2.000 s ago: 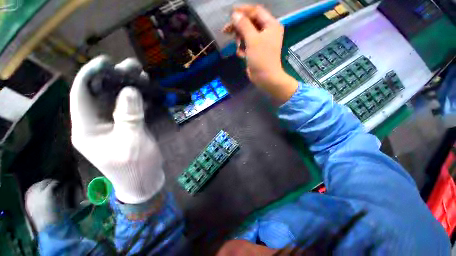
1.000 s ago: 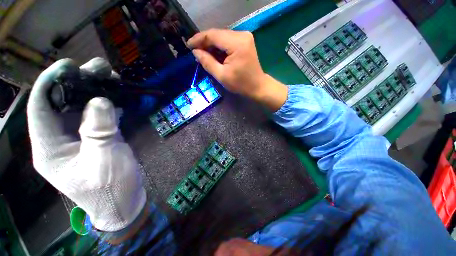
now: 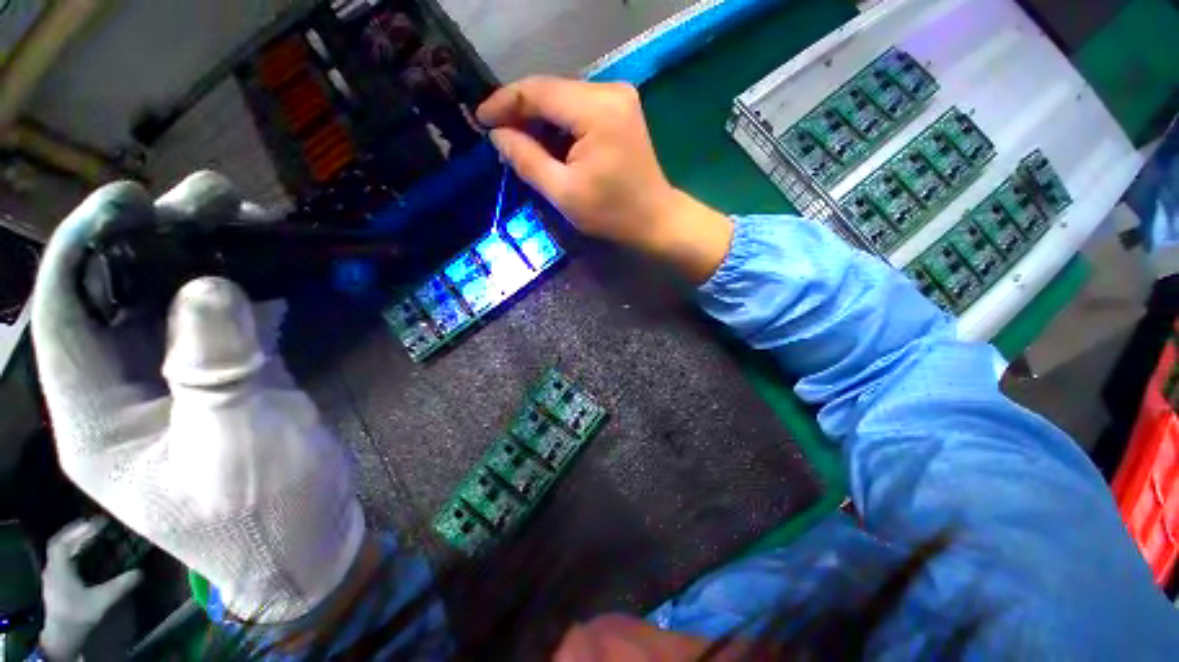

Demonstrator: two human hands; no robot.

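My left hand (image 3: pixel 207 401), in a white knitted glove, is closed around a black UV flashlight (image 3: pixel 246 252). Its blue-violet light falls on the upper circuit board panel (image 3: pixel 478 282), which glows blue-white at its middle and right. My bare right hand (image 3: pixel 588 162) pinches a thin stick (image 3: pixel 500 194) above this panel. The stick's lower end is at the lit boards; whether it touches cannot be told. A second green circuit board panel (image 3: pixel 524 463) lies unlit below it on the black mat (image 3: pixel 685 427).
A white tray (image 3: pixel 1041 117) at the right holds three panels. A dark unit with orange parts (image 3: pixel 310 110) stands behind the mat. A green cup (image 3: pixel 199 588) is mostly hidden by my left hand. Another white-gloved hand (image 3: pixel 84 588) shows at lower left. Red trays (image 3: pixel 1151 479) are at the right edge.
Since two seconds ago, my right hand has come down and left, bringing the stick to the lit panel. My left hand with the flashlight has moved left. The last second shows only small shifts.
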